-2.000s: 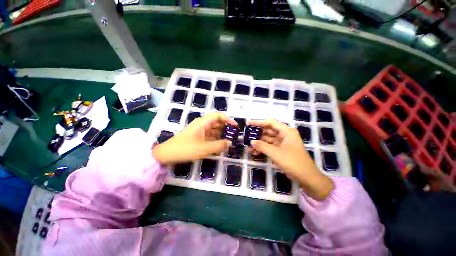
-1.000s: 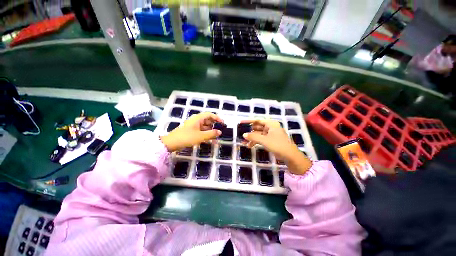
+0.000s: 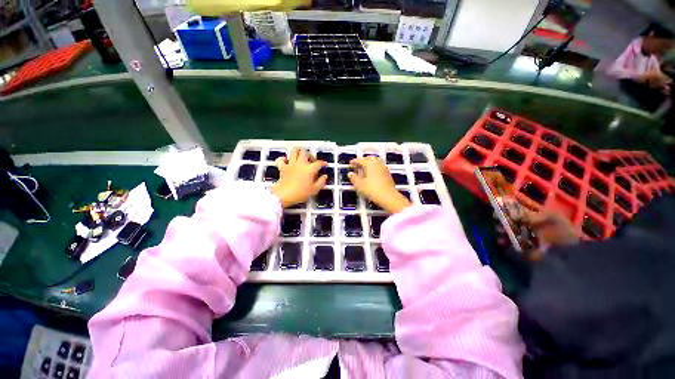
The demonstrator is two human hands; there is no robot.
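Observation:
The white tray [image 3: 337, 276] lies in front of me, with glossy black square watch units [image 3: 323, 257] in its pockets. My left hand [image 3: 298, 180] is over the upper left-middle pockets, fingers bent down at a dark unit. My right hand [image 3: 376, 183] is over the upper middle pockets, fingertips down beside another unit. Both hands are low on the tray. The fingers partly cover the units there, so I cannot tell whether either hand grips one.
Red trays [image 3: 511, 154] with dark units stand at right, beside a neighbour's hand [image 3: 551, 228] with a phone [image 3: 503, 207]. A loose parts pile [image 3: 107, 215] and a metal post [image 3: 159, 85] are at left. A black tray [image 3: 334, 59] and a blue box [image 3: 203, 38] are across the bench.
Both hands have gone from holding units up over the tray's middle to low at its back rows. The view has shifted, showing more of the far bench than at first.

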